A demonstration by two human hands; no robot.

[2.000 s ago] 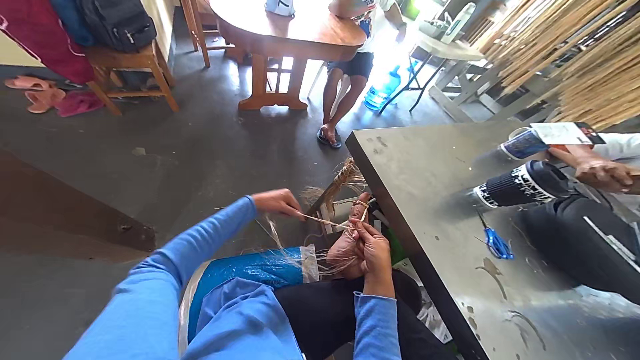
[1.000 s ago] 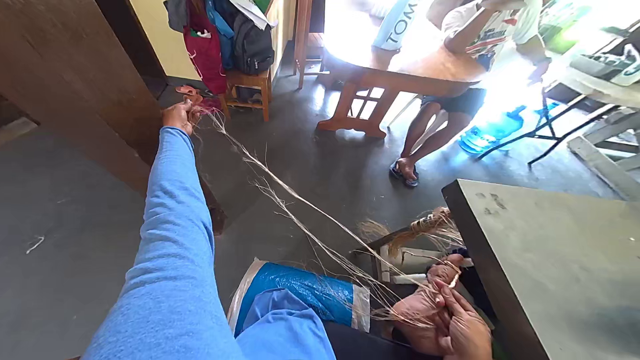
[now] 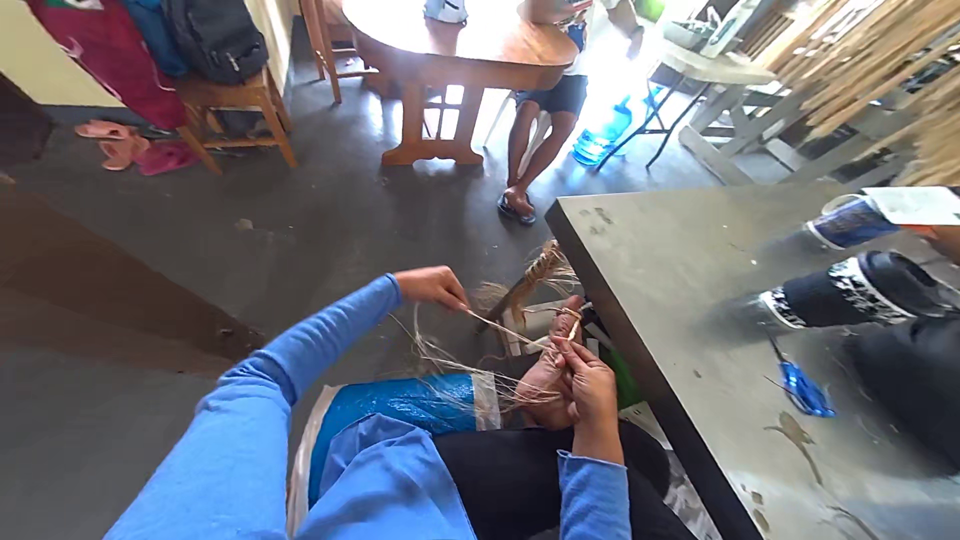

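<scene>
My left hand [image 3: 435, 287] is closed on a strand of pale plant fiber [image 3: 501, 328] and holds it taut. My right hand [image 3: 589, 379] pinches the other end, where a short braided cord [image 3: 574, 327] loops around the big toe of my bare foot [image 3: 544, 386]. Loose fiber ends [image 3: 450, 360] hang between the hands and over the foot. Beyond the toes, a bundle of tan fiber [image 3: 541, 271] is bound to a dark stick by the table corner.
A grey table [image 3: 667, 262] stands close on the right, with blue-handled scissors [image 3: 806, 388], a black patterned tumbler [image 3: 847, 289] and a glass [image 3: 855, 219]. A blue padded roll [image 3: 405, 405] lies by my lap. A person sits at a wooden table [image 3: 457, 64].
My left hand was stretched far out to the upper left with long strands; it has come back near my right hand. The view has swung to the right.
</scene>
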